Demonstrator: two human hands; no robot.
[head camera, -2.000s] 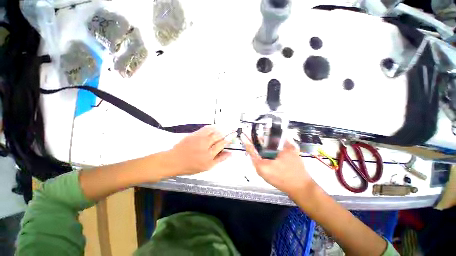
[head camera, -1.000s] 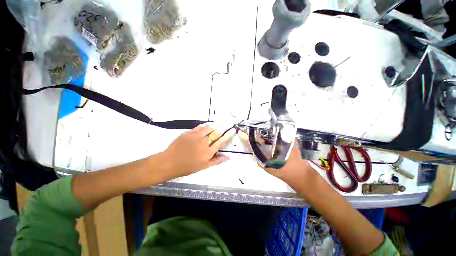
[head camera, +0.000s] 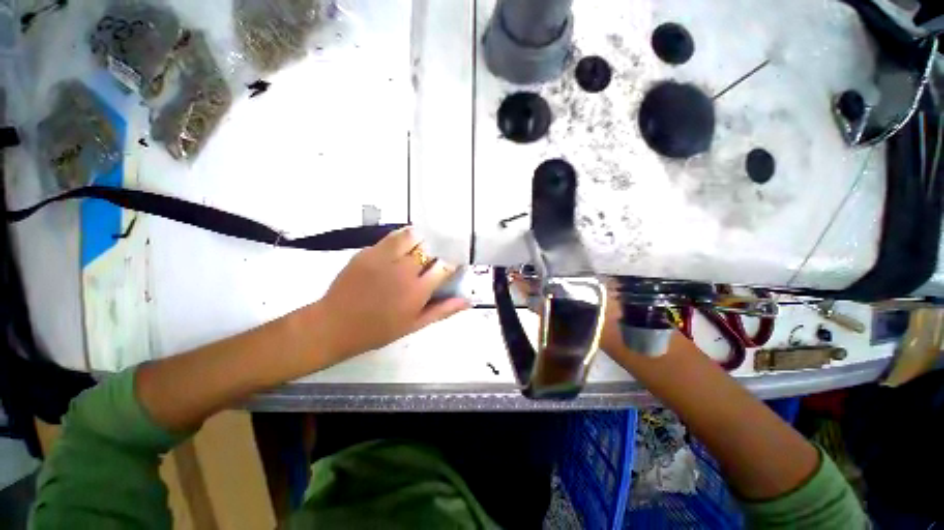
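The black webbing strap (head camera: 197, 214) runs from the table's left edge to under my left hand (head camera: 385, 290), which lies flat-fingered on it left of the needle area (head camera: 481, 277). A ring shows on one finger. My right hand (head camera: 613, 323) is mostly hidden behind the shiny metal part (head camera: 571, 336) at the left end of the sewing machine (head camera: 621, 223); only its back edge and wrist show. What its fingers do is hidden. The strap's end and any small buckle at the needle cannot be made out.
Several clear hardware bags (head camera: 189, 104) lie at upper left, partly on a blue sheet (head camera: 101, 243). Red-handled scissors (head camera: 725, 336) and a brownish small tool (head camera: 799, 358) lie right of the machine head. A blue crate (head camera: 598, 466) stands below the table edge.
The view has shifted closer to the machine, so bags and strap appear further left. My right hand is now more hidden behind the machine head. My left hand stays on the strap.
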